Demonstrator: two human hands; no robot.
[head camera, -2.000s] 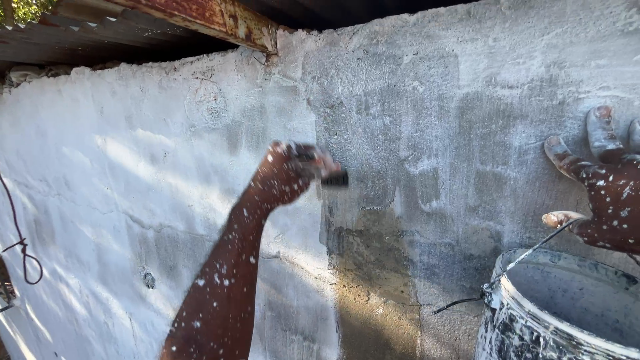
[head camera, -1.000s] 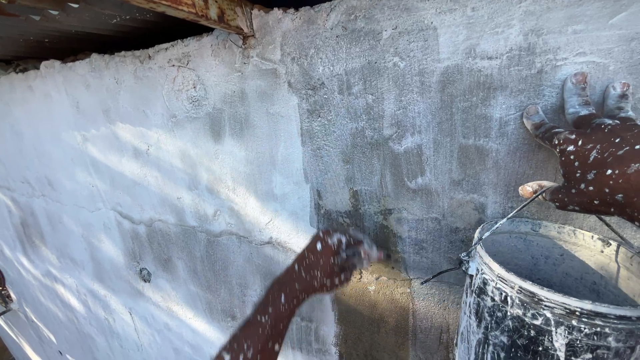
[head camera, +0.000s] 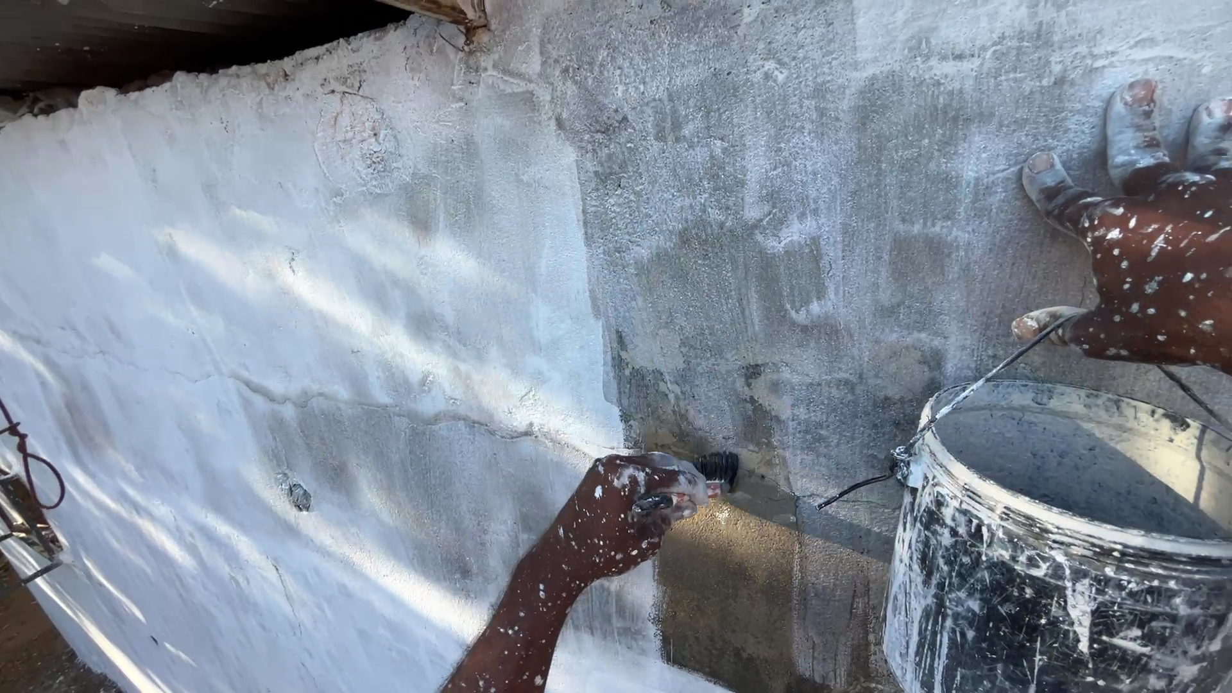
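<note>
My left hand (head camera: 640, 510), flecked with white paint, grips a small paintbrush (head camera: 717, 472) whose dark bristles meet the concrete wall (head camera: 731, 318) just above a brown damp-looking patch. On the right, my right hand (head camera: 1155, 231) has its fingers spread upward against the wall, their tips coated in pale paint. The wire handle (head camera: 1001, 371) of a paint-streaked black bucket (head camera: 1020, 597) hangs over its thumb. The bucket hangs below that hand, its pale inner wall visible; the paint inside is hidden.
White paint covers the wall's left part (head camera: 385, 337), crossed by a crack (head camera: 327, 397). A rusty metal beam (head camera: 448, 10) and dark roofing (head camera: 192, 34) are above. A looped wire (head camera: 43, 476) sits at the far left, by a pale ledge (head camera: 77, 616).
My left hand has moved down the wall with the brush, from the upper grey area to the edge of the brown patch. My right hand still carries the bucket. The view has shifted somewhat.
</note>
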